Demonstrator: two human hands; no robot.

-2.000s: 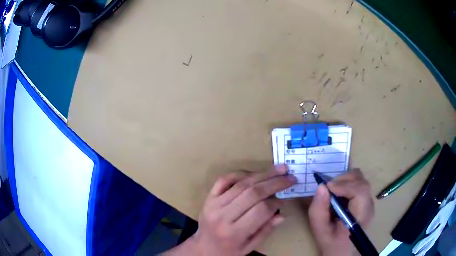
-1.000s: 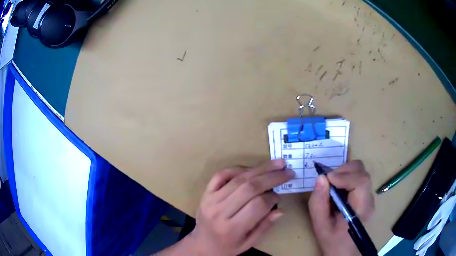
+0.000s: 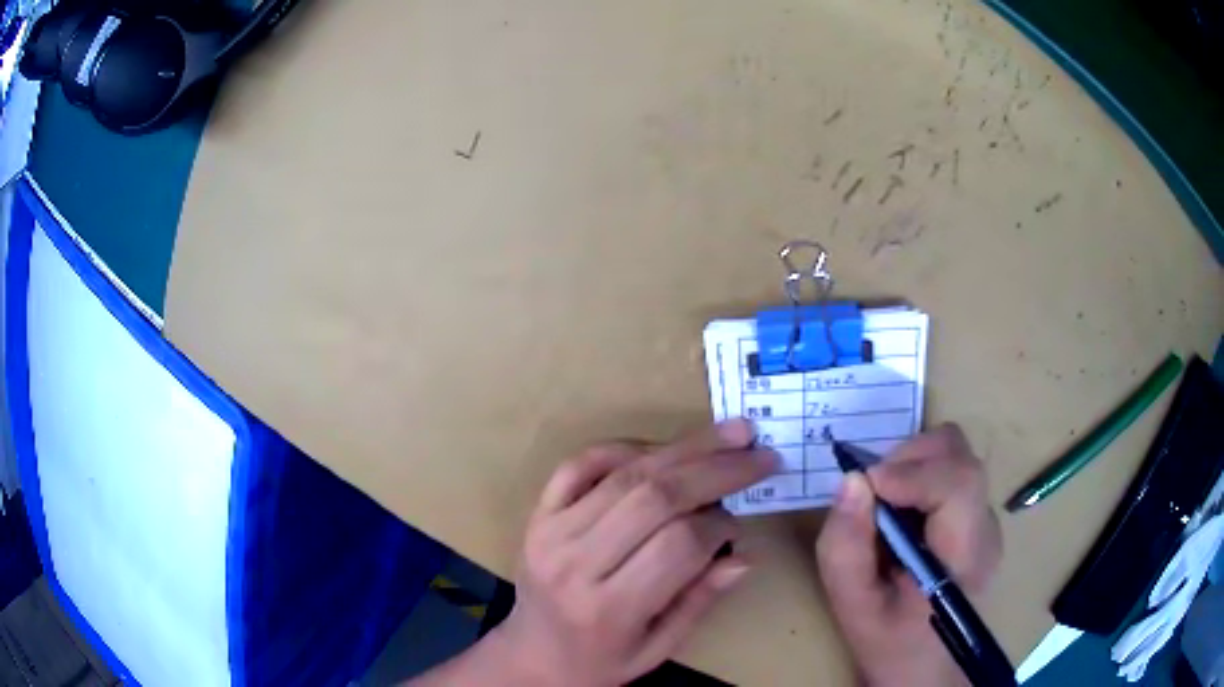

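A small white stack of tag slips (image 3: pixel 866 403) with a printed table and some handwriting lies on the tan cardboard sheet (image 3: pixel 403 269). A blue binder clip (image 3: pixel 809 337) with silver handles grips its top edge. My right hand (image 3: pixel 913 550) holds a black marker pen (image 3: pixel 926 566), its tip at a middle row of the top slip. My left hand (image 3: pixel 638 544) lies with its fingertips on the slips' lower left edge, fingers partly curled; part of the slips is hidden under them.
A green pen (image 3: pixel 1098 432) lies at right beside a black slab (image 3: pixel 1141 497) and white gloves (image 3: pixel 1176 591). Black headphones (image 3: pixel 141 67) are at upper left. A blue bin (image 3: pixel 239 537) with a white liner (image 3: pixel 121 456) stands at left.
More handwriting shows in the middle row of the top slip. The slips, clip and cardboard marks appear slightly further up and left in the view. Both hands keep nearly the same pose.
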